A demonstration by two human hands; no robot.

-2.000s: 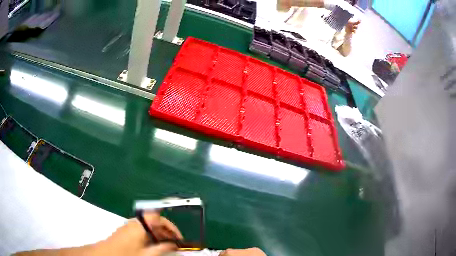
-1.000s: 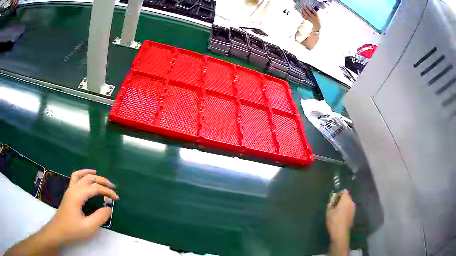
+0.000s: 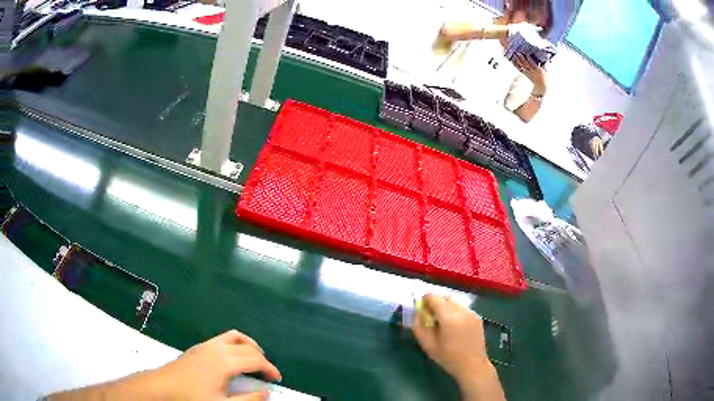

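Observation:
My right hand (image 3: 452, 335) is at lower centre right, fingers closed on a small yellowish item (image 3: 425, 311). A small whitish patch (image 3: 408, 315) shows at its fingertips. A phone middle frame (image 3: 498, 338) lies on the green surface, partly hidden behind this hand; its right end shows. My left hand (image 3: 223, 368) is at the bottom edge, fingers curved. A blurred grey-white thing shows between its thumb and fingers; whether it is gripped is unclear. Another phone middle frame (image 3: 149, 301) lies at left, with a further one (image 3: 37, 222) beyond it.
A red ten-cell tray (image 3: 372, 207) lies on the green surface ahead. Beyond are stacked black trays (image 3: 450, 125), pale posts (image 3: 223, 94) and a person's hands holding something. At right are a clear plastic bag (image 3: 548, 235) and a grey-white machine casing (image 3: 642, 211). A white worktop edge (image 3: 70, 337) is at lower left.
My left hand has left the frames at left and moved right to the bottom edge. My right hand has moved left and now covers part of a phone frame. The view has shifted.

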